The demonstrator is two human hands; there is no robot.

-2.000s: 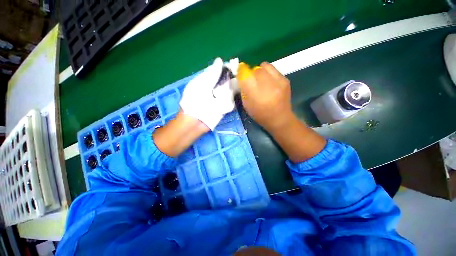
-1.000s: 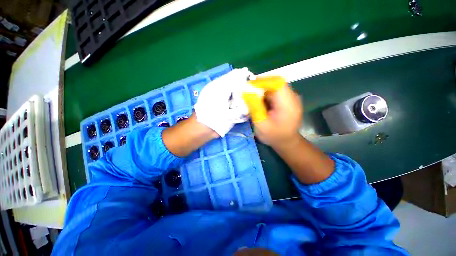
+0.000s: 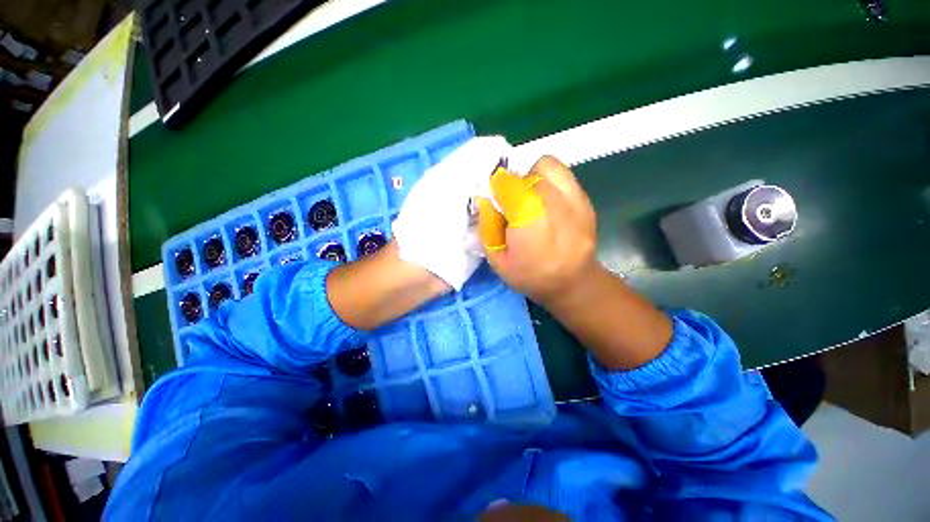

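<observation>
My left hand (image 3: 447, 212) wears a white glove and is held over the upper right part of the blue compartment tray (image 3: 487, 352). A small dark part (image 3: 473, 209) shows between my hands, mostly hidden by glove and fingers. My right hand (image 3: 546, 229) has yellow-orange finger cots on thumb and finger and presses against the glove and the part. A wiping cloth cannot be told apart from the white glove. Round black parts (image 3: 282, 226) sit in several pockets at the tray's left and middle.
A translucent dispenser bottle (image 3: 704, 229) with a silver top stands at right, small loose bits (image 3: 780, 275) beside it. A black compartment tray (image 3: 209, 46) lies at upper left. Stacked white trays (image 3: 76, 306) are at far left. A pale rail (image 3: 653, 131) borders the green conveyor belt (image 3: 510, 61).
The dark part, more exposed between the hands earlier, is now mostly covered. My right hand's yellow-tipped fingers have moved in and curled closer against the glove. The view has shifted slightly.
</observation>
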